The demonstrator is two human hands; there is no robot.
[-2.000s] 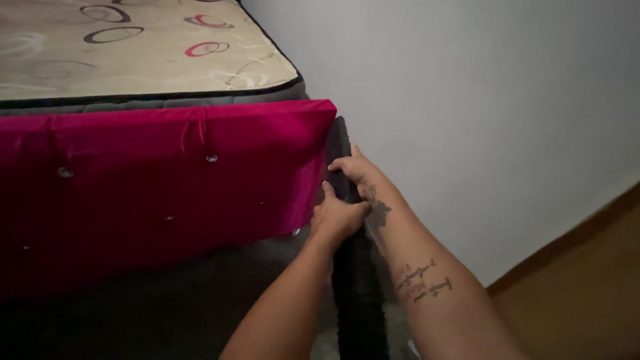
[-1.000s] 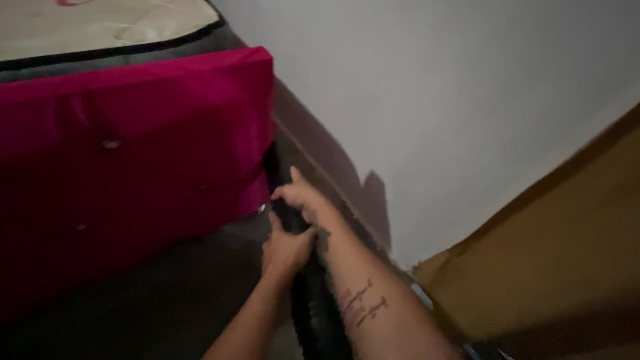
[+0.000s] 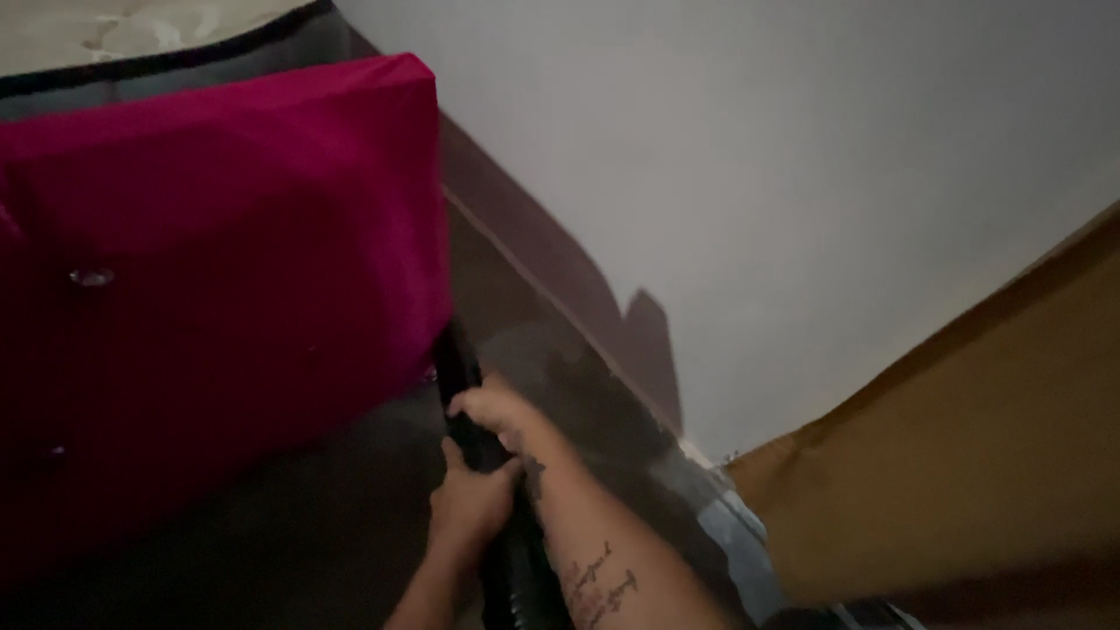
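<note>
Both my hands grip a long black padded piece (image 3: pixel 516 560), too dark to name more exactly, which runs from the bottom of the view up to the lower corner of a magenta upholstered bed panel (image 3: pixel 262 201). Round its upper part is my right hand (image 3: pixel 494 407), farther from me. My left hand (image 3: pixel 472 503) holds it just below, thumb towards the right wrist. The bed panel stands upright at the left, set with shiny buttons (image 3: pixel 92 277). The far end of the black piece lies against or behind the panel's edge; I cannot tell which.
Behind the panel, a patterned mattress (image 3: pixel 175 35) with a dark border shows at top left. A pale wall (image 3: pixel 787 175) meets the dark floor (image 3: pixel 560 376) beyond my hands. Brown cloth (image 3: pixel 945 437) hangs at the right, with a light-coloured item (image 3: pixel 735 542) at its foot.
Two seconds ago the black piece's end stood beside the panel's top corner; now it is down by the lower corner, with both hands still on it. The view has swung right.
</note>
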